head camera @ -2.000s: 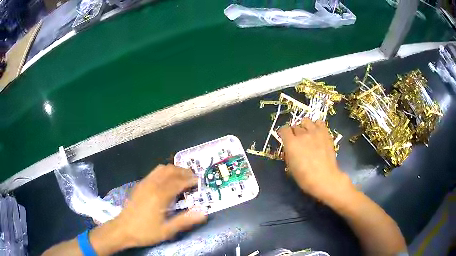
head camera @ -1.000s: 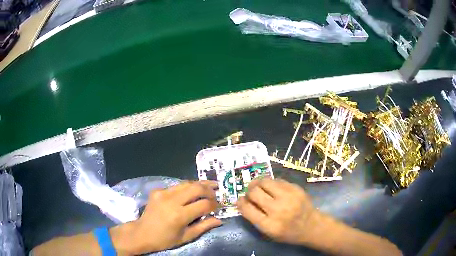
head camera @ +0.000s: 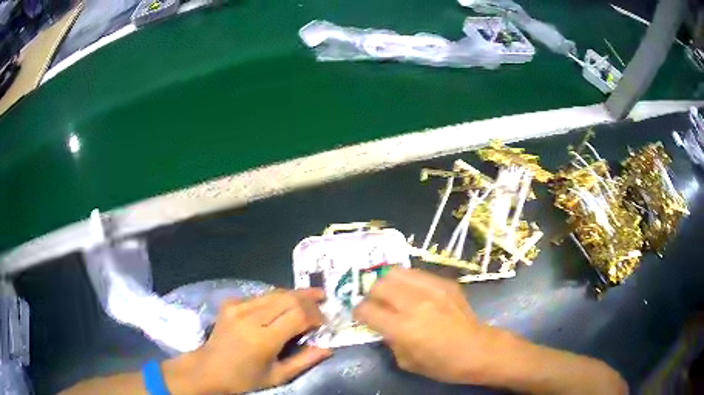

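Observation:
The open white socket housing [head camera: 312,251] lies on the dark mat in front of me. Part of a green circuit board [head camera: 376,275] and a green wire show inside it. A brass contact strip [head camera: 355,227] lies along its far edge. My left hand [head camera: 266,328], with a blue wristband, is at the housing's left and near-left side, fingers at its edge. My right hand [head camera: 421,316] is over the housing's right part, fingertips inside and blurred. What the right fingertips touch is hidden. The hands cover the near part of the housing.
Piles of wired brass contact strips [head camera: 494,220] lie at right, with more piles [head camera: 598,220] beyond. A bagged cord [head camera: 139,301] lies at left. Past the pale rail [head camera: 309,171], the green belt [head camera: 216,100] carries bagged cords and housings [head camera: 516,45]. A grey post [head camera: 647,65] stands at upper right.
My right hand has moved from the brass pile to the housing. A brass strip now lies at the housing's far edge. Housings and bagged cords on the belt have shifted.

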